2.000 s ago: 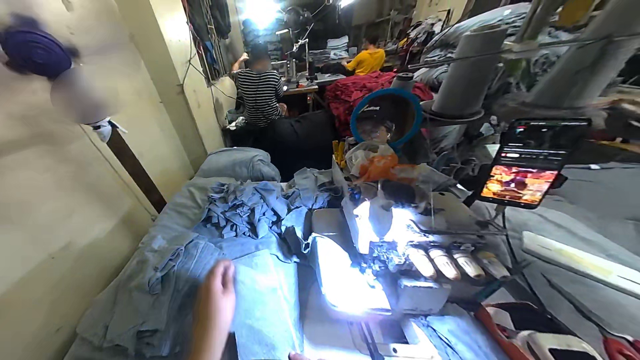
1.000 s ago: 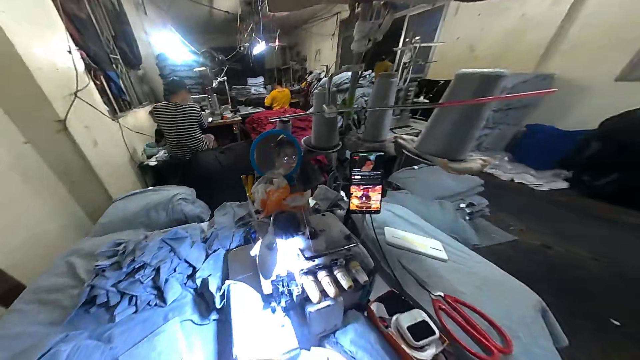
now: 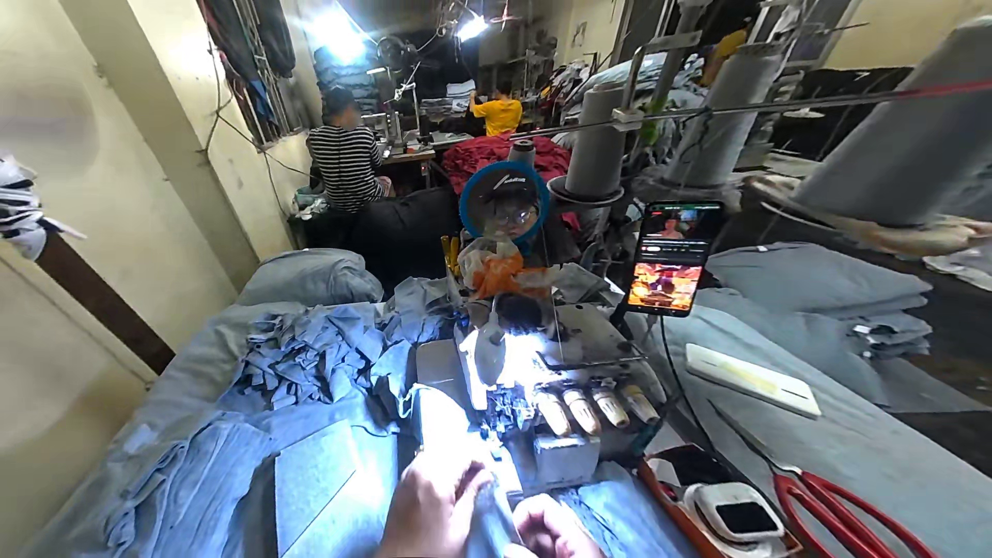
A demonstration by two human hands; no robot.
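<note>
My left hand (image 3: 435, 496) grips a light blue fabric piece (image 3: 490, 511) at the front of an overlock sewing machine (image 3: 570, 457). Close to its right, my right hand (image 3: 552, 527) has its fingers curled on the same piece near the bottom edge. The far part of the fabric lies under glaring lamp light, left of the needle area, where detail is washed out. A row of tension dials (image 3: 577, 411) sits on the machine's front. Left of my left hand lie flat cut fabric pieces (image 3: 314, 480).
Crumpled blue scraps (image 3: 310, 349) lie at left. Red-handled scissors (image 3: 833, 511), a tray (image 3: 659, 488) with a white device (image 3: 740, 511), a white bar (image 3: 752, 380) and a mounted phone (image 3: 674, 260) are at right. Thread cones (image 3: 597, 143) stand behind. Two people (image 3: 345, 159) sit further back.
Two seconds ago my left hand was over the fabric at left; now both hands are together on a piece at the machine. The view swung right, then partly back.
</note>
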